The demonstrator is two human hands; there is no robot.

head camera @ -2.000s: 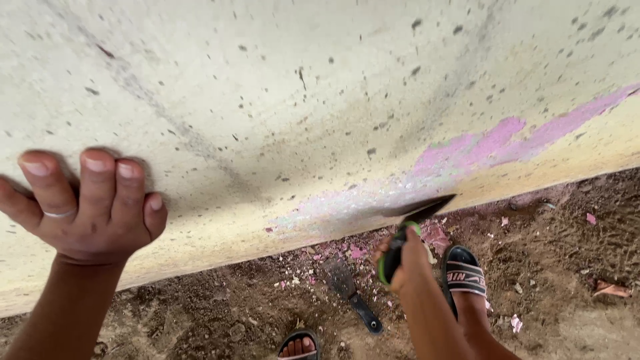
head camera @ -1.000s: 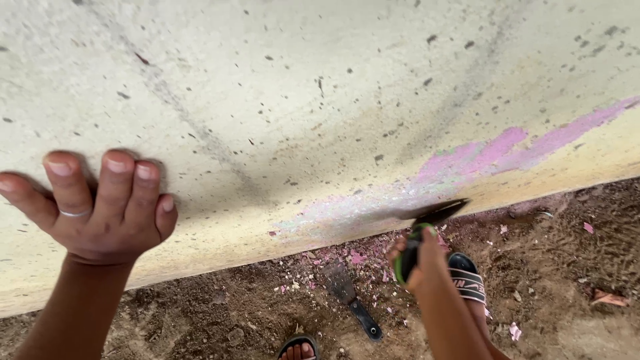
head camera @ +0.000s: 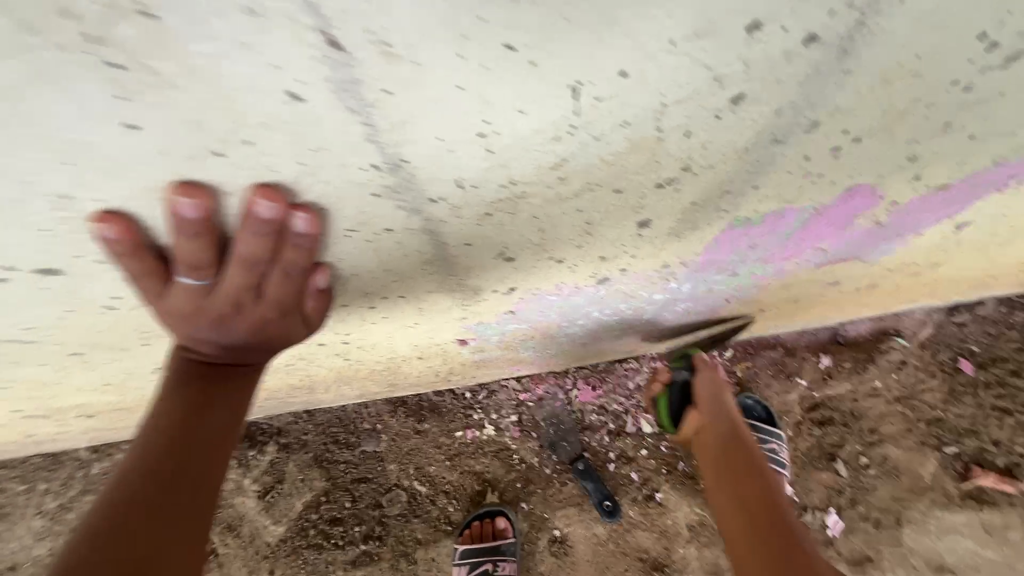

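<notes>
My left hand (head camera: 240,280), with a ring on one finger, rests with fingers spread against the cream-painted wall (head camera: 496,160). In my right hand (head camera: 692,400) is the green-and-black handle of a trowel-like scraper (head camera: 704,328). Its dark, pointed blade lies close to the wall's lower edge, blurred; whether it touches cannot be told. Around and left of the blade the wall shows a pale, scraped patch (head camera: 600,312), and up to the right a patch of exposed pink paint (head camera: 832,224).
A putty knife (head camera: 594,486) with a dark handle lies on the dirt ground (head camera: 352,488) among pink and white paint flakes (head camera: 588,392). My sandalled feet stand below the wall, the left (head camera: 486,544) near the putty knife, the right (head camera: 764,436) beside my right forearm.
My left hand is farther right along the wall than in the earlier frames. The scraper stays in my right hand near the wall's lower edge.
</notes>
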